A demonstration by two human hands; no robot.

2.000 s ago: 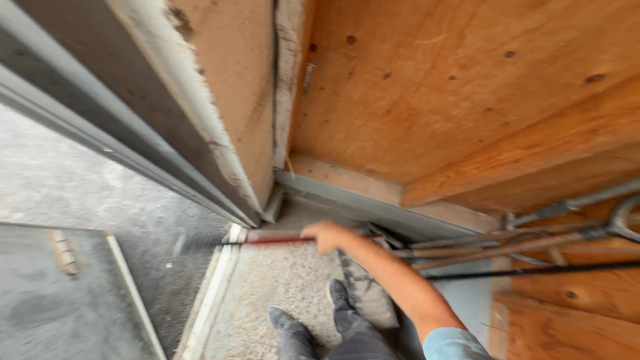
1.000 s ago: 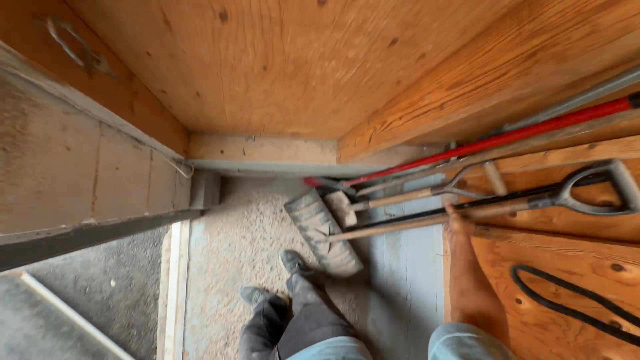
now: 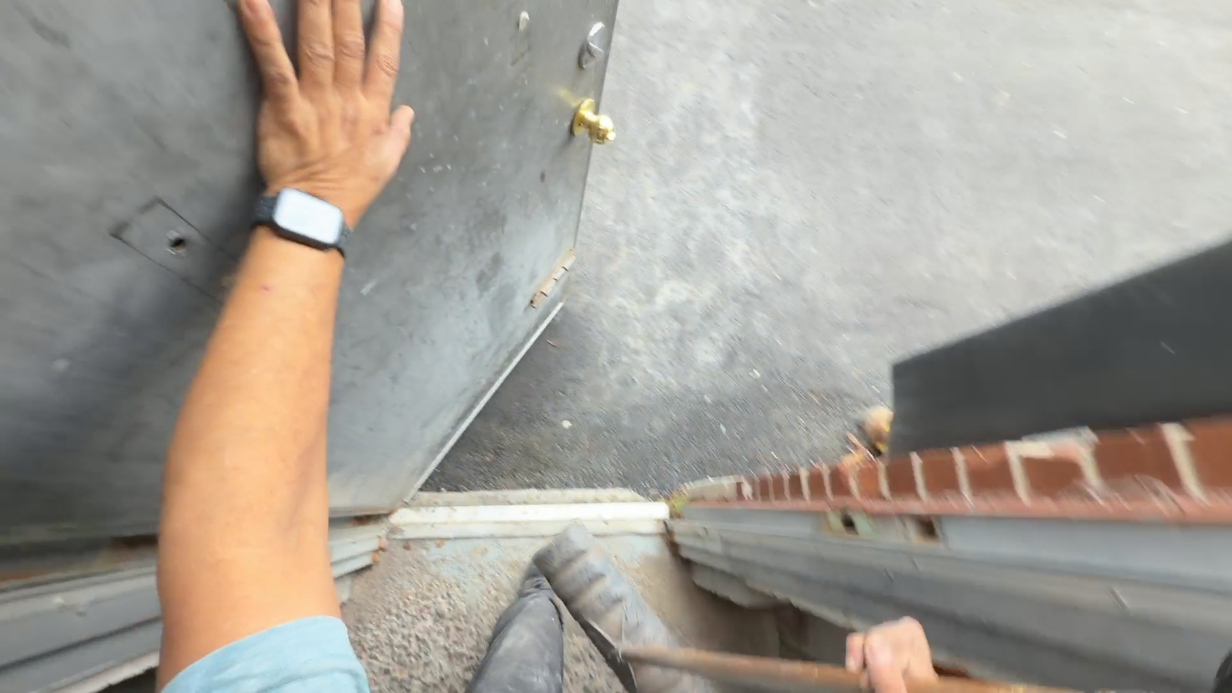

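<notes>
My left hand [image 3: 327, 125], with a watch on its wrist, lies flat with spread fingers against a grey metal door [image 3: 462, 221]. A brass doorknob [image 3: 592, 122] sits near the door's edge, right of that hand. At the lower right my right hand [image 3: 890, 654] is closed around the wooden handle of a snow shovel [image 3: 741, 666]. The shovel's worn, ribbed blade [image 3: 611, 587] is low in front of my leg, over the threshold area. The far end of the handle is out of view.
A pale door sill [image 3: 529, 515] crosses the doorway, with asphalt [image 3: 770, 241] beyond it. On the right stand a grey metal door frame [image 3: 866, 568], a brick wall edge [image 3: 1059, 472] and a dark panel [image 3: 1059, 356]. Gritty concrete [image 3: 414, 597] lies underfoot.
The view has swung from the plywood corner with the leaning tools to the doorway. The wide shovel, among those tools a second ago, is now in my right hand. My left hand has come into view.
</notes>
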